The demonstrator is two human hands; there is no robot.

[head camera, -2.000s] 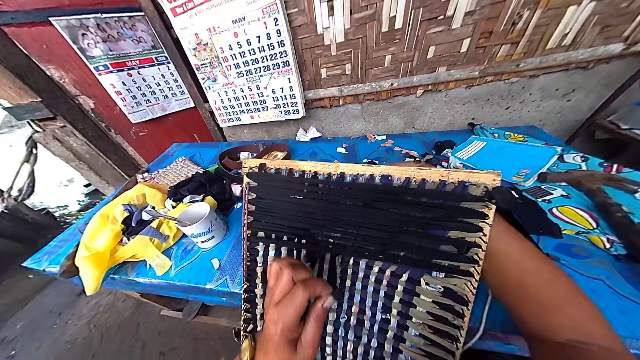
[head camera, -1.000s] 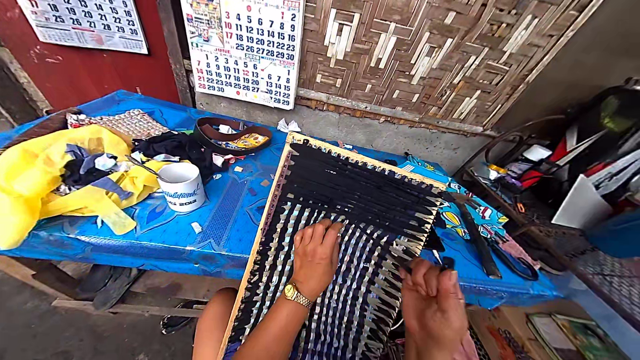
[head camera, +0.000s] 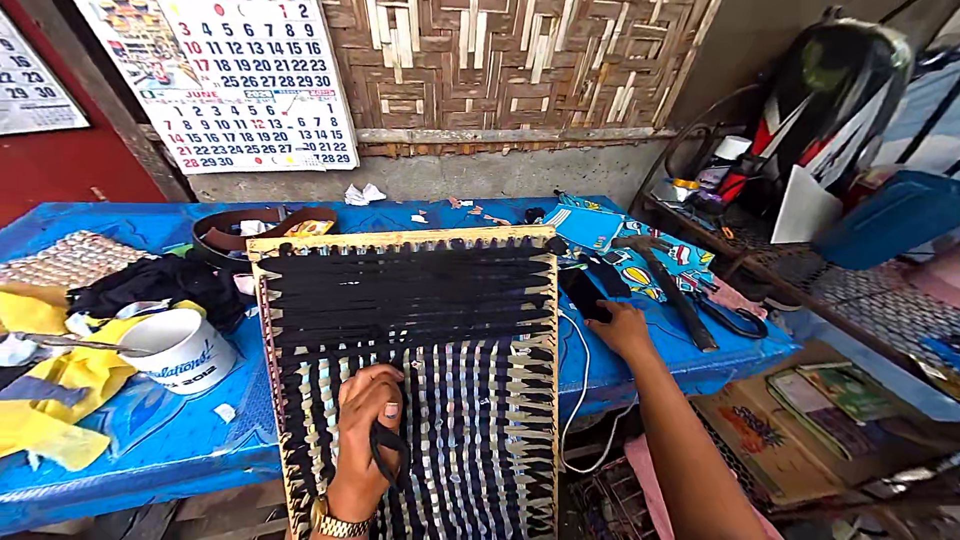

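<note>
A wooden frame (head camera: 405, 238) with nails along its edges leans against the blue-covered table. Black cloth strips (head camera: 405, 292) run straight across its upper part; below lies a woven cloth mat (head camera: 457, 420) in black, white and grey. My left hand (head camera: 371, 420), with a gold-coloured watch at the wrist, rests on the weave, its fingers curled around a black cloth strip (head camera: 388, 450). Beyond the frame's right side, my right hand (head camera: 619, 326) touches the lower end of a black smartphone (head camera: 583, 294) on the table; whether its fingers close on the phone cannot be told.
A white mug (head camera: 184, 356) stands at the left beside yellow cloth (head camera: 75, 420) and black cloth (head camera: 161, 289). Behind the frame lies a coiled brown belt (head camera: 225, 232). A hammer (head camera: 671, 296) and scissors (head camera: 731, 315) lie at the right. A white cable (head camera: 581, 390) hangs off the table edge.
My right hand has moved from the frame's right edge to the phone on the table. My left hand stays on the weave. The view has shifted, and the frame looks more upright.
</note>
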